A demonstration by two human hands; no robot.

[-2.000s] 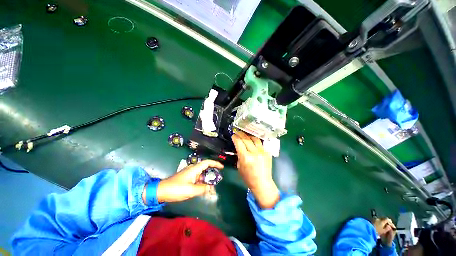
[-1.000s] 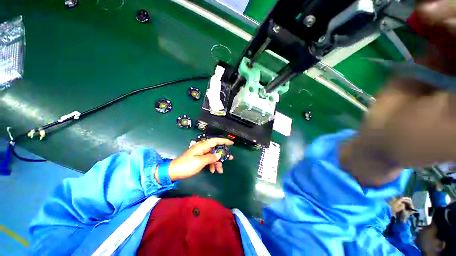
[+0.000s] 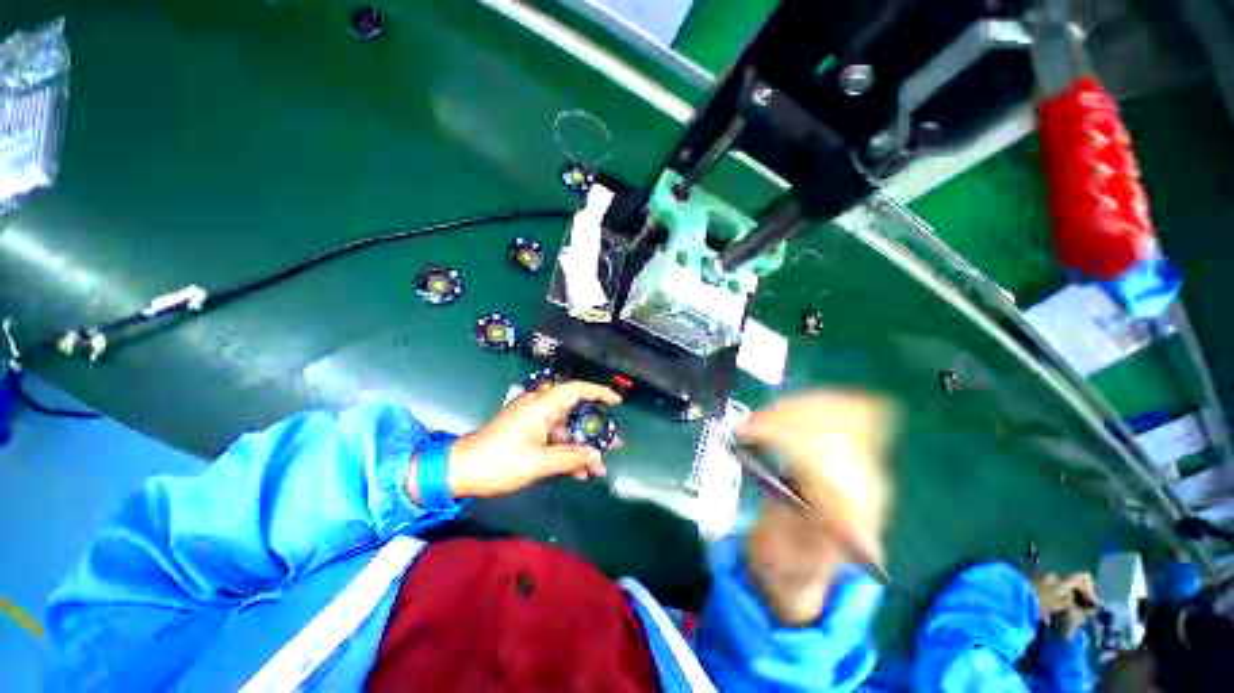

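Observation:
My left hand point(image 3: 521, 444) holds a round black module point(image 3: 591, 425) with a yellowish centre between thumb and fingers, in front of the fixture. My right hand point(image 3: 819, 474) is blurred, right of the label sheet point(image 3: 713, 454), and holds thin dark tweezers point(image 3: 774, 479). The test fixture point(image 3: 636, 368) has a small red light on its front edge. Its pale green plate point(image 3: 701, 224) and clear block point(image 3: 686, 301) sit low over the base. What lies under the block is hidden.
Several modules point(image 3: 440, 284) lie left of the fixture. A black cable point(image 3: 366, 251) runs left. The lever's red grip point(image 3: 1093, 176) hangs upper right. A silvery bag point(image 3: 30, 115) lies far left. A metal rail point(image 3: 934, 257) runs behind. Another person's hands point(image 3: 1065, 596) show lower right.
My right hand has left the fixture, passed by the lever and come down beside the label sheet, now with tweezers. The clear block sits lower. My left hand still holds a module.

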